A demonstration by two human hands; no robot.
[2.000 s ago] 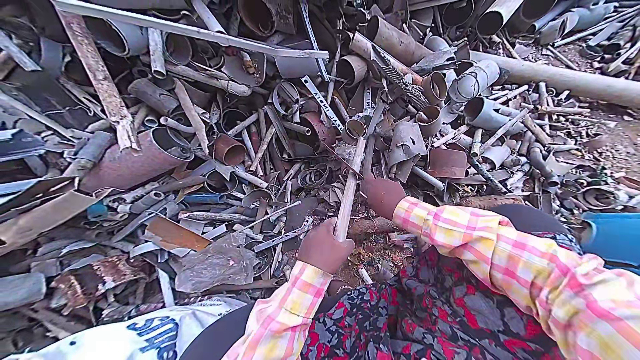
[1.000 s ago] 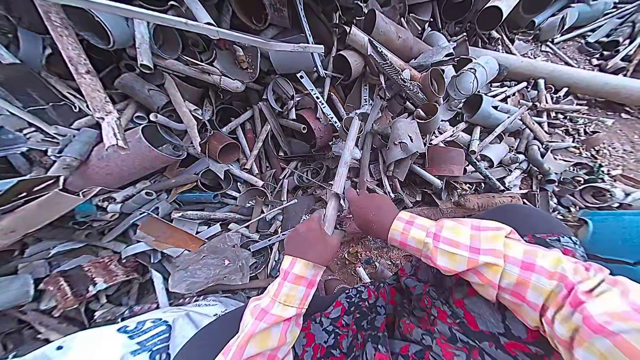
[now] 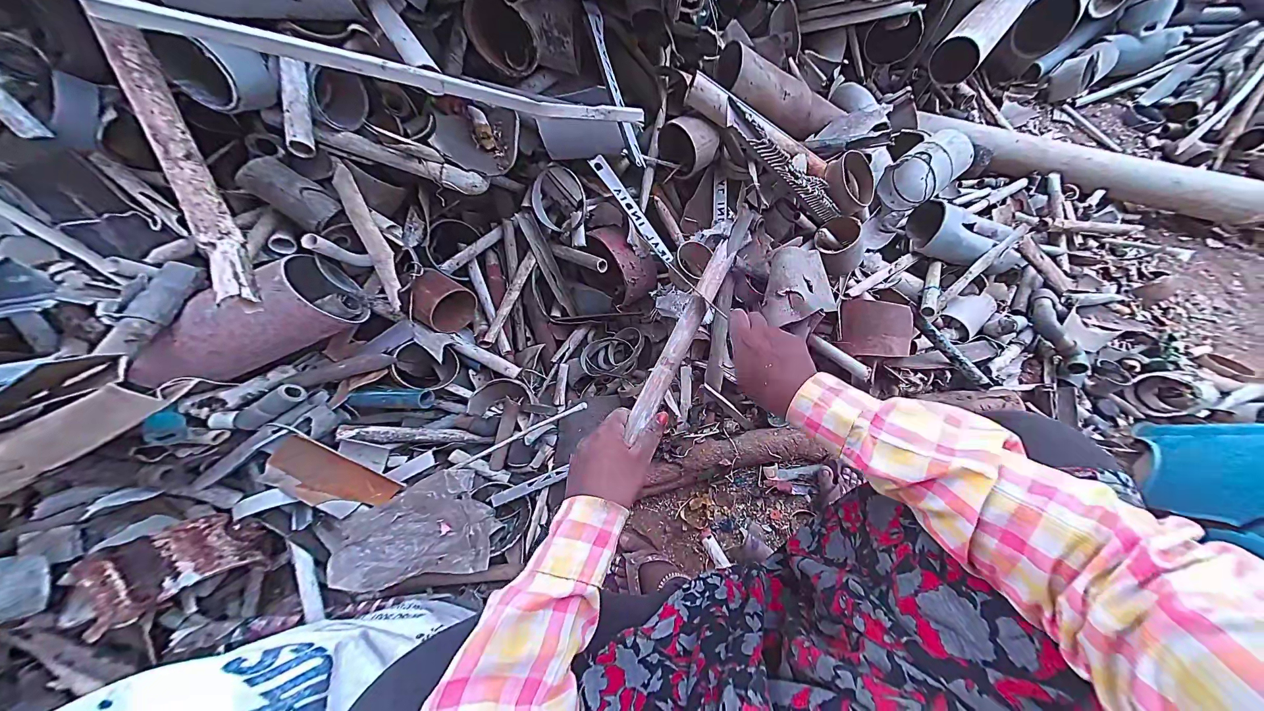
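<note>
My left hand [image 3: 614,456] is closed around the lower end of a long, pale, dirty strip [image 3: 681,341], likely a piece of plastic pipe, which slants up and to the right. My right hand [image 3: 768,361] is just right of the strip's middle, fingers curled; whether it grips a tool or a darker upright piece [image 3: 721,331] beside the strip cannot be made out. Around both hands lie broken pipe pieces, among them a curved grey one [image 3: 798,284] and a short reddish-brown one [image 3: 876,328].
Scrap pipes are heaped ahead and to the left. A long thick pipe [image 3: 1096,166] lies at the upper right, and a blue plastic piece [image 3: 1200,472] at the right edge. A white printed sack [image 3: 346,657] is at the lower left; a brown log [image 3: 741,449] lies below my hands.
My right hand has moved up and away from my left hand; they were close together one second ago. The left hand has stayed on the strip's lower end.
</note>
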